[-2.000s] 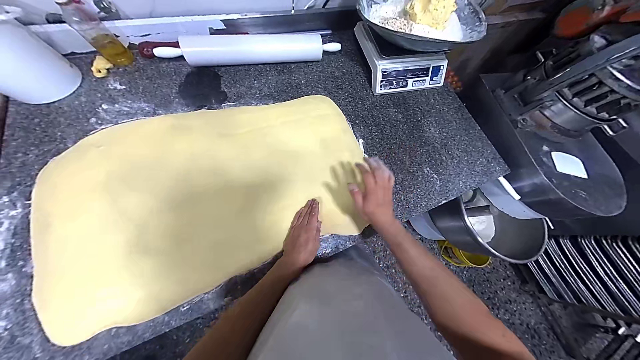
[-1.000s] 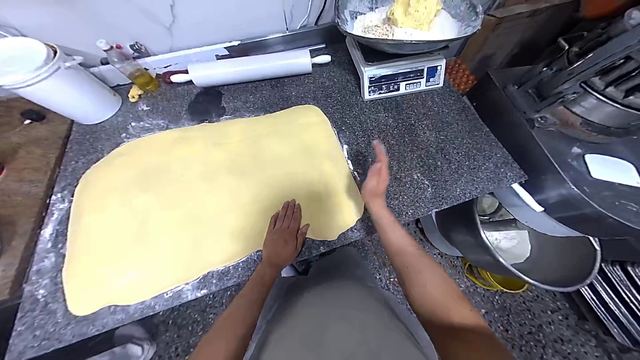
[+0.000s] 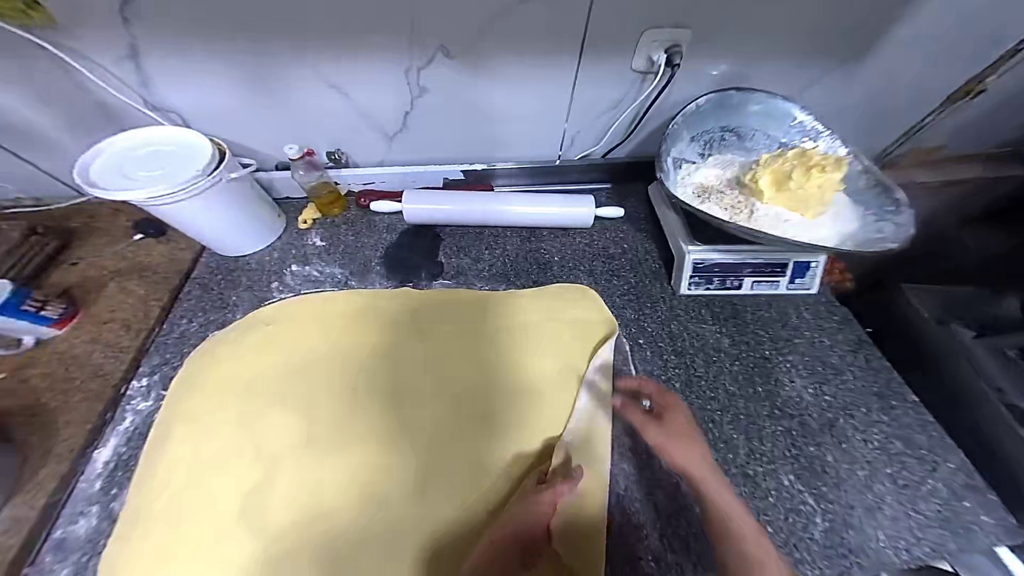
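Observation:
A large sheet of rolled yellow dough lies on the dark speckled countertop. Its right edge is folded over, and the floury underside of the flap faces up. My left hand is at the flap's inner edge near the bottom of the view, the dough edge between its thumb and fingers. Just right of the fold is my right hand, its fingers curled and slightly blurred at the dough's outer edge; whether they grip it is unclear.
Behind the dough lie a white rolling pin and an oil bottle. A lidded white bucket stands back left. At back right, a digital scale carries a metal pan of flour and a yellow mass. The countertop's right edge slants down.
The dough's right edge, flat before, is now folded inward. My left hand has gone from lying flat on the dough to the folded edge. The view has tilted up toward the wall.

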